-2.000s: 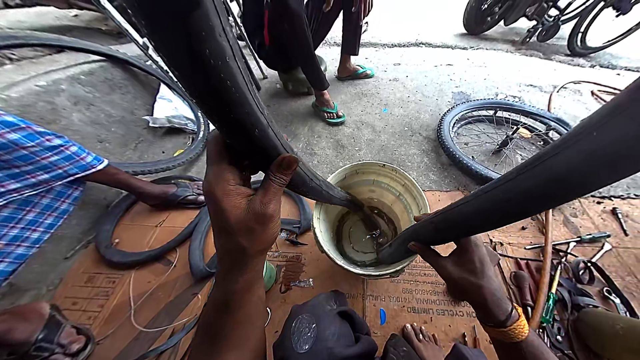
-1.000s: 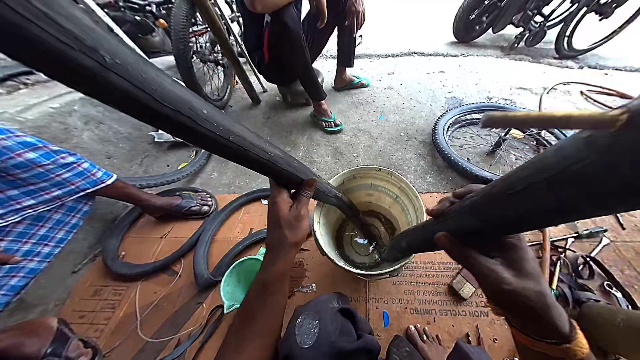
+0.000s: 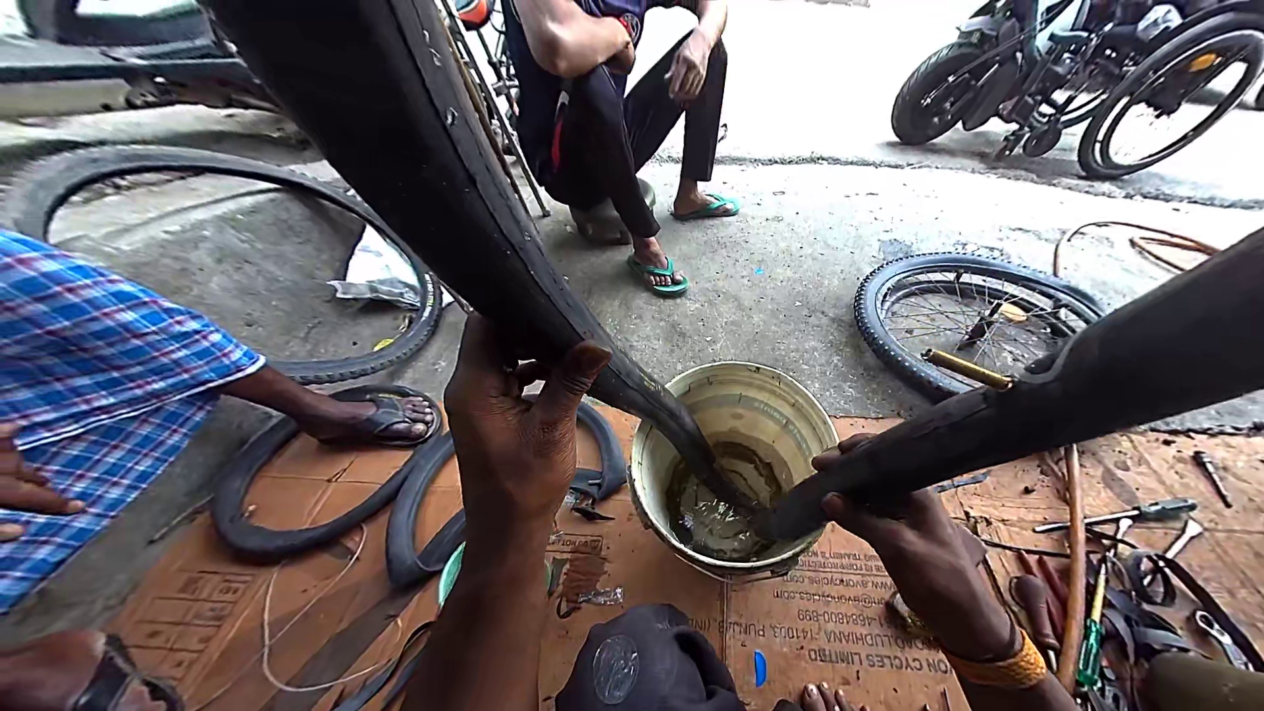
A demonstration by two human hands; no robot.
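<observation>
An inflated black rubber inner tube (image 3: 415,168) dips into a pale plastic bucket (image 3: 654,474) that holds dark water; the tube's lowest stretch is under the surface. My left hand (image 3: 518,425) grips the tube's left length above and left of the bucket, thumb over its edge. Around the right length, at the bucket's right rim, my right hand (image 3: 894,523) is closed from below. A brass-coloured valve stem (image 3: 968,369) sticks out of the tube farther up on the right. The tube's upper part runs out of view.
Flattened cardboard (image 3: 227,612) lies under the bucket. Deflated tubes (image 3: 247,513) and a seated person's sandalled foot (image 3: 395,417) are at left. A bicycle wheel (image 3: 889,346) lies right, beyond screwdrivers, spanners (image 3: 1180,538) and a hose (image 3: 1073,563). Another person (image 3: 612,128) sits ahead.
My left hand has moved up the tube, away from the bucket rim, since one second ago. The valve stem on the right length sits lower in view, and the green bowl is now mostly hidden behind my left forearm.
</observation>
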